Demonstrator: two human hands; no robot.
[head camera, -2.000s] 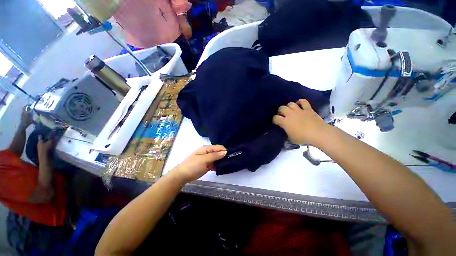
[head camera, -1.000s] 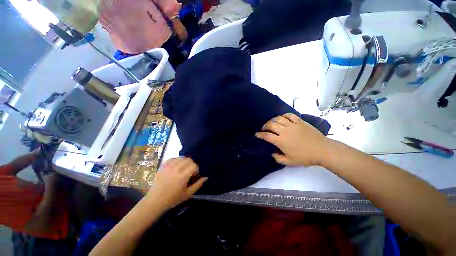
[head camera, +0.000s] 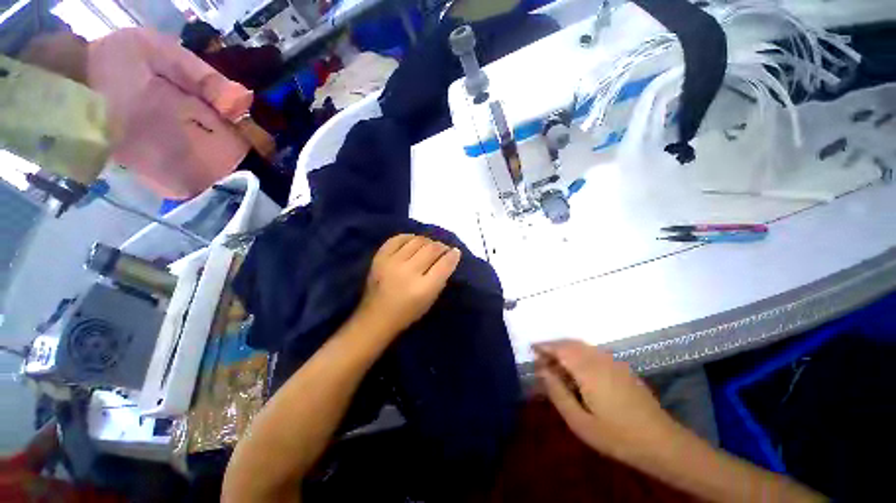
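Note:
The dark navy garment (head camera: 334, 236) lies bunched on the table left of the sewing machine and hangs over the front edge toward the lap. My left hand (head camera: 411, 280) rests on top of it with curled fingers, gripping the cloth. My right hand (head camera: 609, 398) is off the garment, just right of its hanging part, over the table's front edge. Its thumb and fingers are parted, with no held thing visible. The white machine head (head camera: 511, 147) stands behind, and no cloth shows under its needle area.
Pink-red and blue snips (head camera: 715, 233) lie right of the machine. A black strap (head camera: 700, 79) and white strips (head camera: 786, 59) hang over the machine. Taped cardboard (head camera: 231, 393) is at left. A blue bin (head camera: 737, 413) with dark cloth is below right. A person in pink (head camera: 167, 108) is beyond.
The view has swung right. My left hand has moved from the garment's lower left to its top. My right hand has left the cloth and come toward the front edge. The garment now hangs over the edge.

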